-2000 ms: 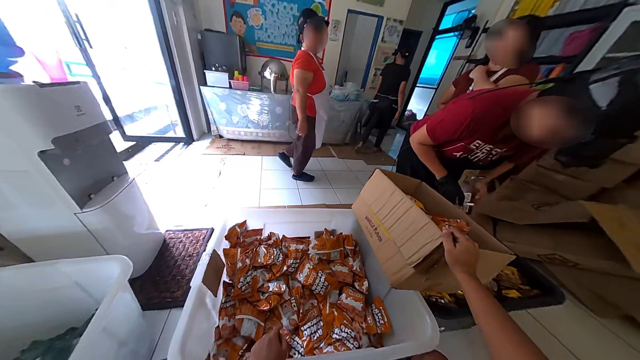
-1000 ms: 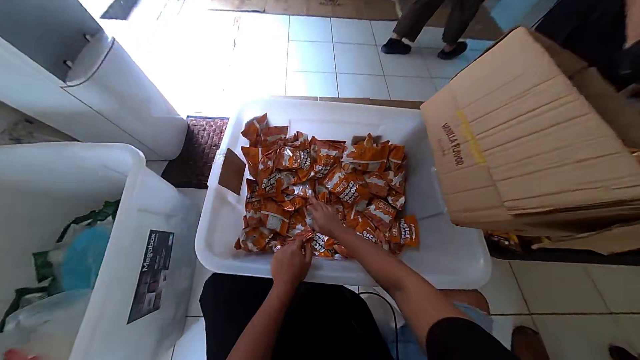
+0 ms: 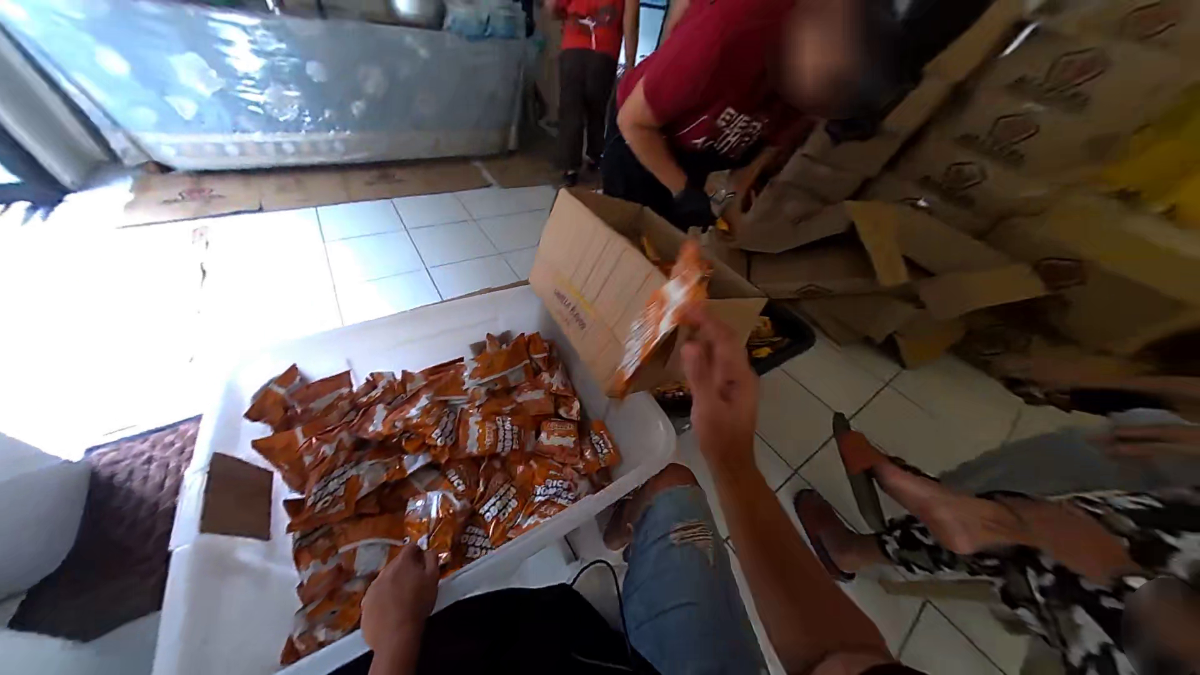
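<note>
My right hand (image 3: 720, 384) is raised beside an open cardboard box (image 3: 600, 291), holding an orange snack packet (image 3: 661, 319) that is blurred. The box stands at the right edge of a white plastic tub (image 3: 394, 319) and has orange packets inside it. Many orange and white packets (image 3: 487, 436) lie heaped in the tub. My left hand (image 3: 401, 595) rests at the tub's near rim, its fingertips touching packets; whether it grips one cannot be told.
A person in a dark red shirt (image 3: 712, 103) bends behind the box, a black glove on one hand. A black tray (image 3: 792, 337) with packets sits beyond the box. Flattened cardboard (image 3: 891, 272) is piled right. Another person's sandalled feet (image 3: 834, 534) are near my knee. A dark mat (image 3: 112, 525) lies left.
My right hand has gone from the packets in the tub up to the box and now has a packet in it. My left hand stays near the tub's near rim. The view has swung.
</note>
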